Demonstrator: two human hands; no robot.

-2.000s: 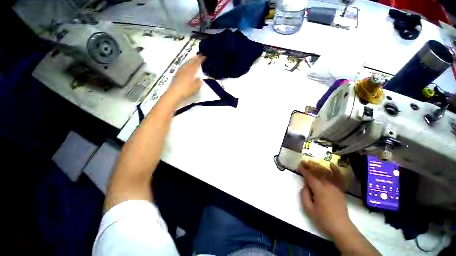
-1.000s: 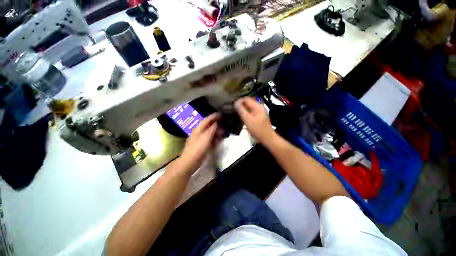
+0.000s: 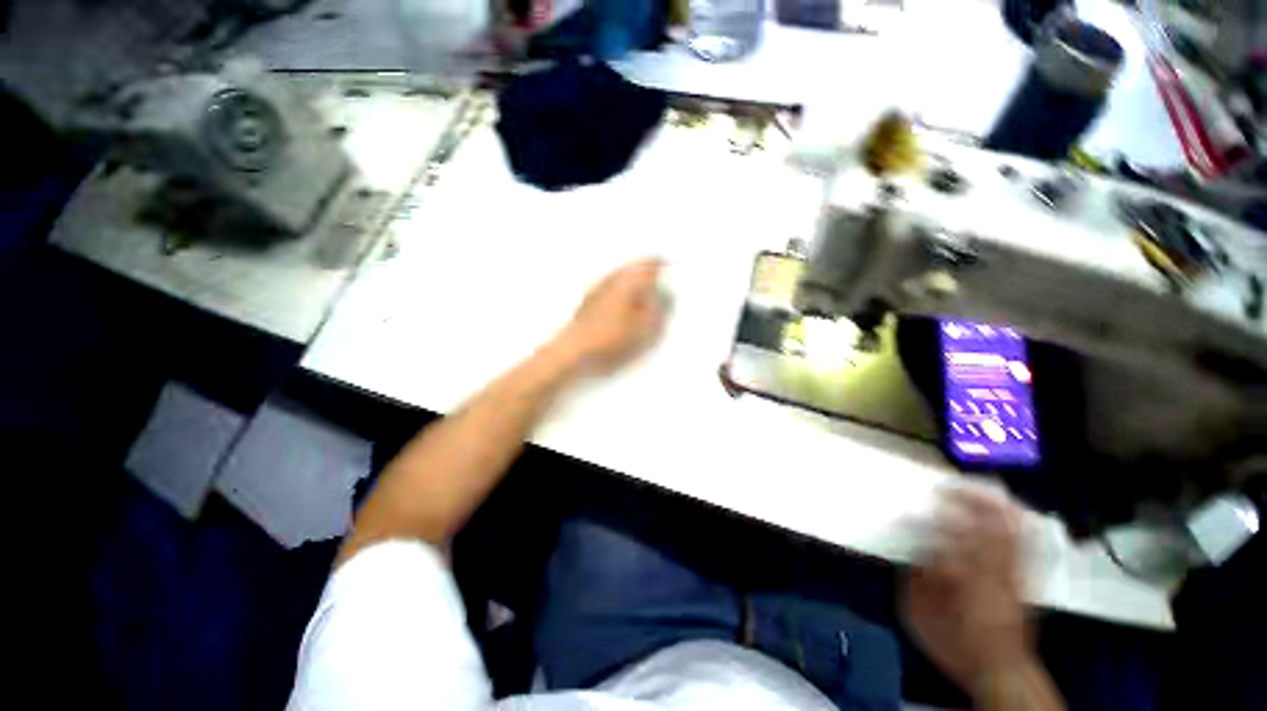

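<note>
My left hand (image 3: 621, 317) is over the white table, left of the needle area. It is blurred and its fingers look curled; whether it holds anything small cannot be told. My right hand (image 3: 970, 570) is strongly blurred at the table's front edge, below the phone; its fingers cannot be made out. The white sewing machine head (image 3: 903, 250) stands at the right over its needle plate (image 3: 868, 378). A rumpled navy heap of cloth (image 3: 577, 122) lies at the table's back left.
A smartphone with a purple lit screen (image 3: 989, 393) lies right of the needle. A second machine (image 3: 250, 146) stands far left. A dark cylinder (image 3: 1056, 90) and a clear jar (image 3: 723, 25) stand at the back. A dark gap runs below the table's front edge.
The view has swung back left from the machine's right side and the blue crate. My hands, close together a second ago, are now far apart. The navy strips seen earlier on the table no longer show.
</note>
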